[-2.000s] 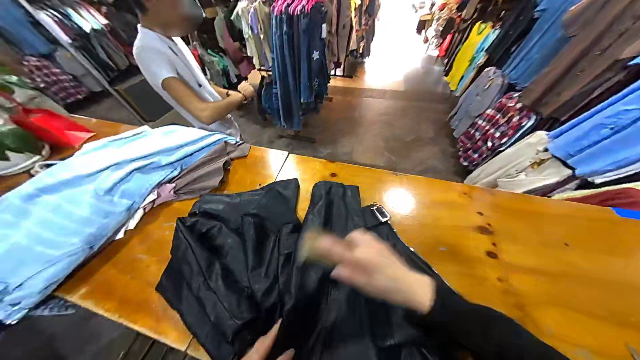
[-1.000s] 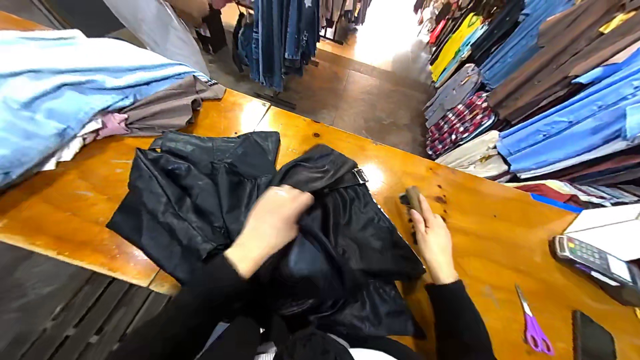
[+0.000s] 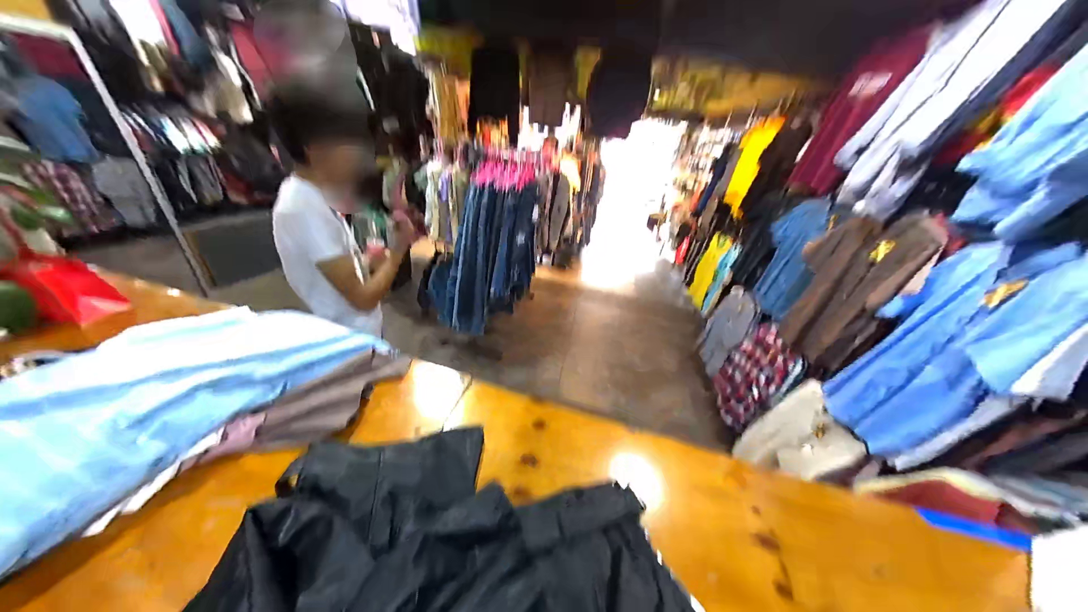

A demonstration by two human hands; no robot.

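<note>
A black leather-like garment (image 3: 442, 544) lies crumpled on the varnished wooden counter (image 3: 722, 510), cut off by the bottom edge of the view. Its stiff upper bands spread in two parts, left and right. Neither my left hand nor my right hand shows, so what they hold is hidden. Left of the black garment is a heap of clothing with a light blue striped garment (image 3: 170, 382) on top and a grey-brown one (image 3: 314, 404) under it.
A person in a white T-shirt (image 3: 314, 246) stands beyond the counter at left. Jeans (image 3: 484, 246) hang on a rack behind. Blue shirts (image 3: 926, 340) and other clothes line the right side. A red item (image 3: 68, 285) sits at the counter's left end.
The view has swung up, and both hands have left it. One second ago my left hand was on the black garment and my right held a small brown object beside it.
</note>
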